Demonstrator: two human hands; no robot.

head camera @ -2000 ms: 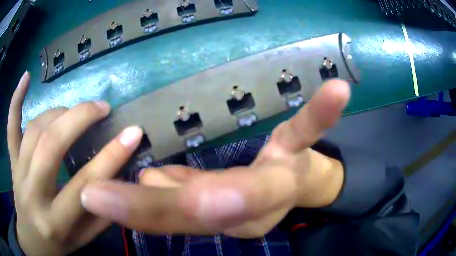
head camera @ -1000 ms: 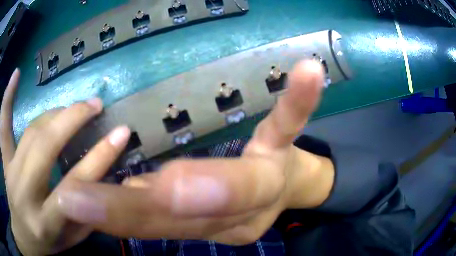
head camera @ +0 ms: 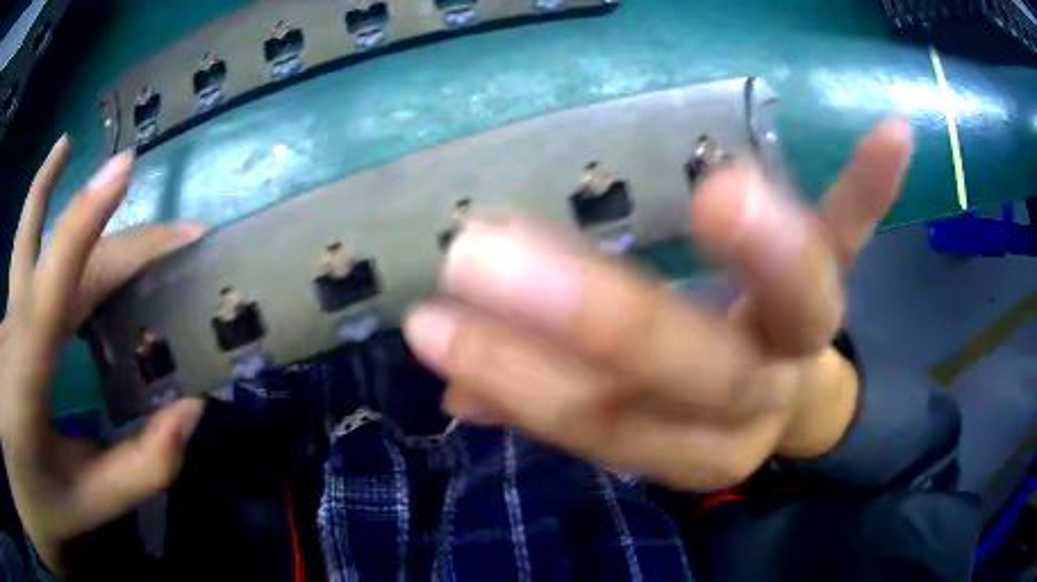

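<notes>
A long grey fixture bar (head camera: 398, 216) lies tilted across the near side of the green mat, with a row of dark square openings and a small brass-coloured piece at each visible one. My left hand (head camera: 85, 375) holds its left end, thumb at the near edge and fingers at the far edge. My right hand (head camera: 637, 330) is blurred above the bar's right half, fingers spread, and covers part of some openings. No held thing shows in it. Whether its fingertips touch the bar cannot be told.
A second fixture bar (head camera: 324, 57) lies behind, cut off by the top edge. A dark toothed edge (head camera: 967, 17) is at the top right. A yellow tape line (head camera: 950, 125) crosses the green mat (head camera: 819, 136). A blue object (head camera: 984, 233) is below the mat at right.
My left hand has opened into a wider grip on the bar's left end, uncovering openings there. My right hand has moved right, its fingers now spread. The bar has tilted slightly.
</notes>
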